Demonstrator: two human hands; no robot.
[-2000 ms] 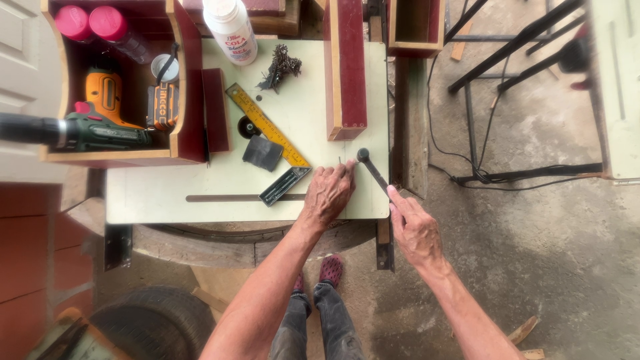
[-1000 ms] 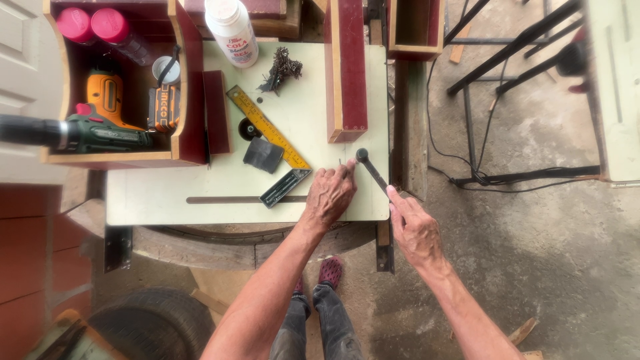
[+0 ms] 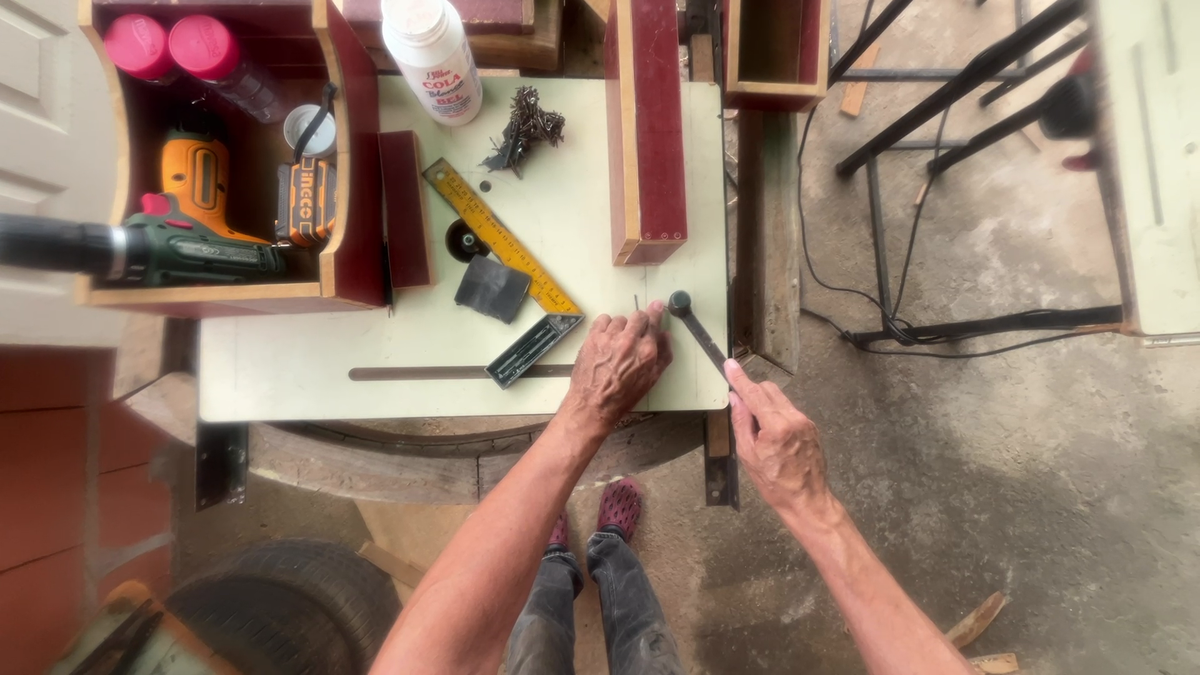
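My right hand [image 3: 776,436] grips the handle of a hammer [image 3: 701,336], whose dark round head rests over the pale board [image 3: 281,375] near its right edge. Just left of the hammer head, my left hand [image 3: 619,361] is on the board with curled fingers; a thin nail [image 3: 637,302] shows at its fingertips, and whether the fingers hold it I cannot tell. A yellow try square [image 3: 506,248] with a dark stock lies left of that hand, beside a dark flat pad [image 3: 492,290] and a round black disc [image 3: 464,241]. Above them lies a clump of nails [image 3: 527,129].
A red wooden box [image 3: 360,187] at left holds a green drill [image 3: 202,248], an orange drill [image 3: 195,178] and pink-lidded jars [image 3: 202,47]. A white glue bottle [image 3: 433,66] and a long red wooden piece [image 3: 656,141] stand farther back. Cables [image 3: 844,291] and black metal legs [image 3: 994,323] are at right.
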